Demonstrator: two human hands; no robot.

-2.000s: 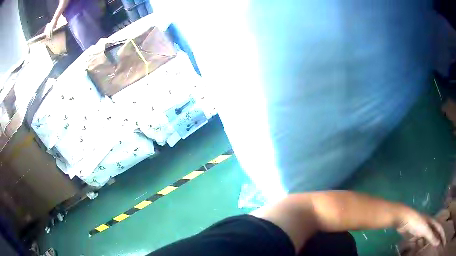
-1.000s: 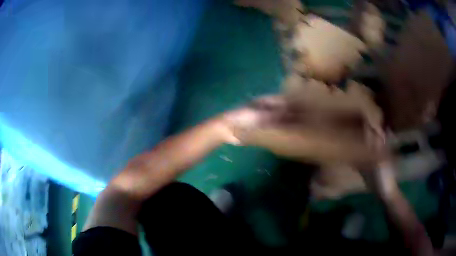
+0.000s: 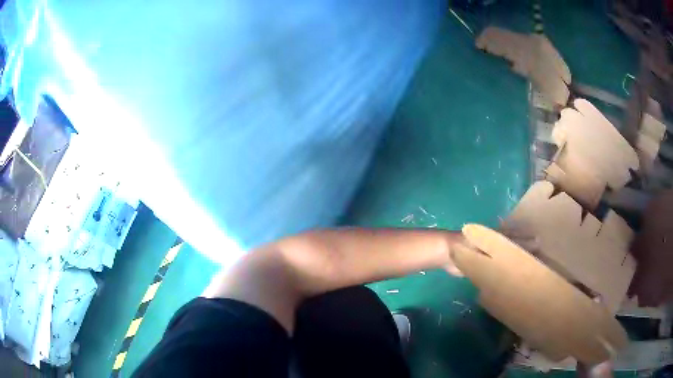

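Observation:
A brown cardboard piece (image 3: 535, 291) with rounded ends, a box blank or part-folded box, is held up at the lower right, tilted down to the right. My left hand (image 3: 456, 255) grips its upper left end; most of the fingers are hidden behind it. My right hand (image 3: 595, 368) is at its lower right end, cut off by the bottom edge, with fingertips on the cardboard. Flat die-cut blanks (image 3: 572, 229) lie just behind the held piece.
More blanks (image 3: 596, 140) lie on a wooden pallet (image 3: 544, 133) at the right. A large load in blue plastic (image 3: 258, 96) fills the upper left. White printed packages (image 3: 70, 244) stand at the left beside yellow-black floor tape (image 3: 147, 303). Pale slivers lie on the green floor (image 3: 450, 162).
The view has swung right since the first frame, then partly back left. Both hands have come onto a cardboard piece, now seen broad side on at the lower right.

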